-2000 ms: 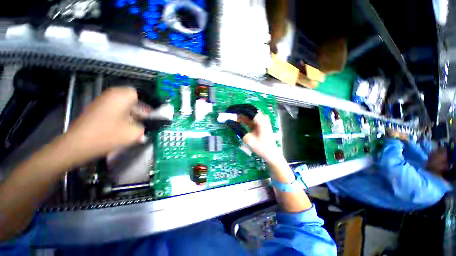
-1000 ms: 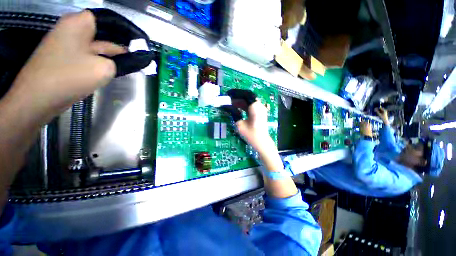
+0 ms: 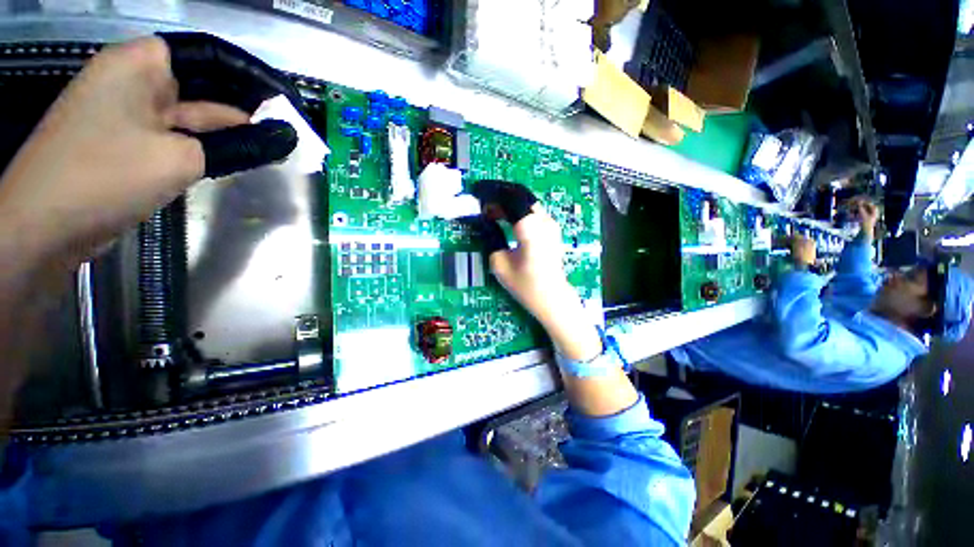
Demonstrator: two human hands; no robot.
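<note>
A green circuit board (image 3: 395, 294) lies on the rail conveyor, with white blocks (image 3: 436, 190), red-brown coils (image 3: 436, 338), grey blocks (image 3: 462, 269) and blue discs (image 3: 376, 107) on it. My left hand (image 3: 118, 134), its fingertips in black cots, is at the upper left beyond the board's left edge and pinches a white piece (image 3: 286, 118). My right hand (image 3: 523, 248), also in black cots and with a light-blue wrist strap, is over the board's middle. Its fingertips close on a small white part beside the white blocks; the fingers partly hide the contact.
Metal rails (image 3: 256, 443) run along both sides of the conveyor. Above are a black tray of blue parts (image 3: 401, 13), white stacked trays (image 3: 523, 48) and open cardboard boxes (image 3: 619, 96). Another board (image 3: 726, 262) and a person in a blue smock (image 3: 822, 331) are at the right. Black bins stand below.
My left hand has moved from over the board's left edge up and left, still with a white piece. My right hand has shifted slightly left, closer to the white blocks.
</note>
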